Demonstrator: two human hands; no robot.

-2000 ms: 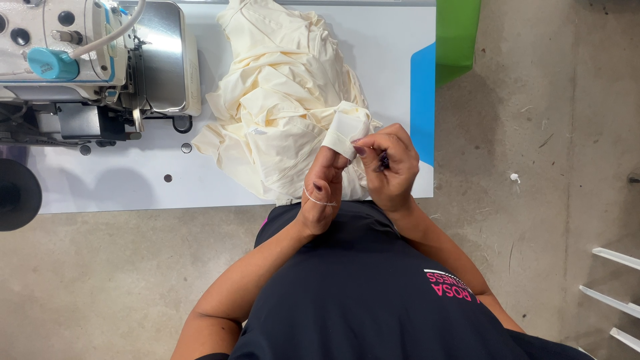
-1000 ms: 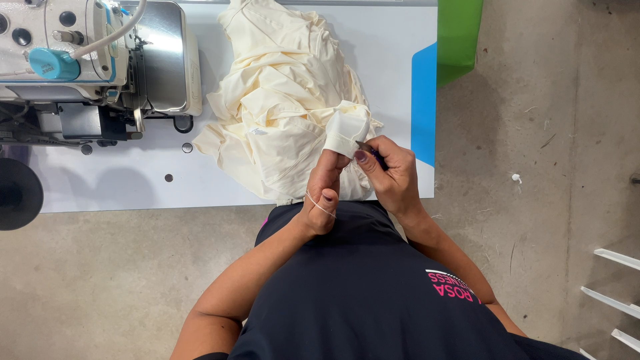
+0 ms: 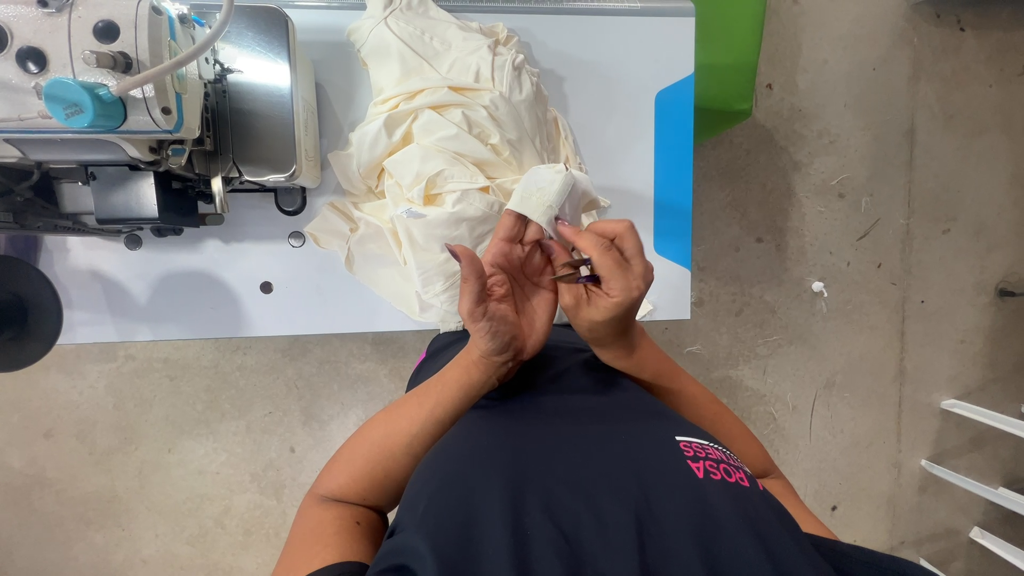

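Note:
A folded part of cream fabric (image 3: 541, 192) lies over the fingertips of my left hand (image 3: 516, 288), whose palm faces up with the thumb apart. Close on its right, my right hand (image 3: 608, 280) has its thumb and index finger at the lower edge of that fabric. Small metal thread snips (image 3: 570, 272) sit in the right hand, blades pointing left toward the left palm. Beyond both hands, the rest of the cream fabric (image 3: 448, 136) lies heaped on the white table. Whether the left fingers grip the cloth is hidden beneath it.
An overlock sewing machine (image 3: 152, 104) stands at the left of the white table (image 3: 184, 304), with a black round disc (image 3: 28, 314) by the near left edge. A green container (image 3: 728, 64) is beyond the table's right edge. White slats (image 3: 980, 488) show at lower right.
The left thumb has spread out to the left, and the left palm shows more openly. The snips now show clearly in the right hand, which has moved slightly toward my body.

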